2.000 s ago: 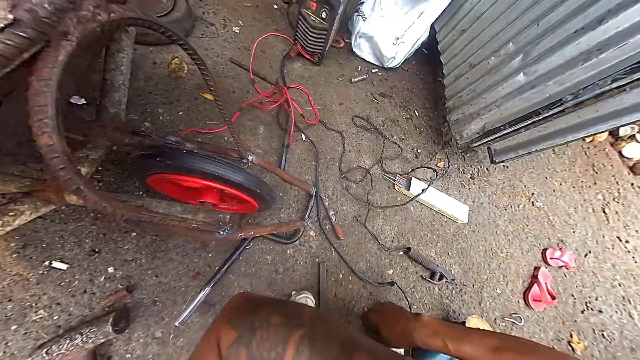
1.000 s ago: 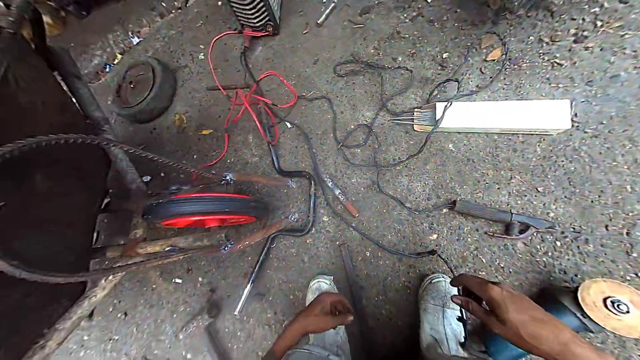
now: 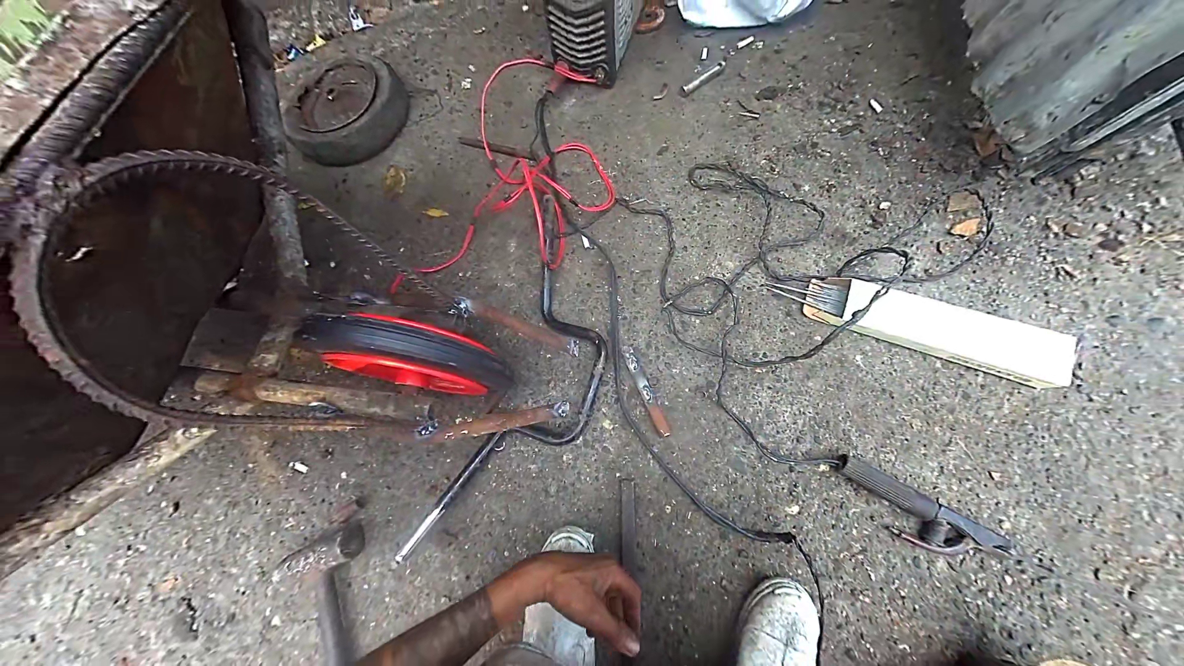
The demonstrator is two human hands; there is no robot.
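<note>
My left hand [image 3: 592, 597] hangs over my left shoe with its fingers loosely curled, beside a flat metal bar [image 3: 628, 527] on the ground; I see nothing held in it. My right hand is out of view. Left of centre, a black tyre with a red wheel rim [image 3: 407, 365] sits between rusty bars joined to a curved ribbed steel bar [image 3: 55, 361]. A bent dark metal rod [image 3: 592, 370] lies at the bars' ends. To the right are a welding electrode holder [image 3: 893, 490] and a white box [image 3: 962, 333] of welding electrodes. A hammer [image 3: 324, 560] rests at the lower left.
A welding machine [image 3: 587, 37] stands at the top, with a tangled red cable [image 3: 527, 171] and long black cables [image 3: 731, 342] across the ground. An old solid wheel [image 3: 347, 111] lies upper left. A short metal strip [image 3: 647, 393] is at centre. Grey sheet metal [image 3: 1064, 65] is upper right.
My right hand, near my right shoe one second ago, has left the view. The angle grinder's disc seen beside it is out of view too. The view has shifted.
</note>
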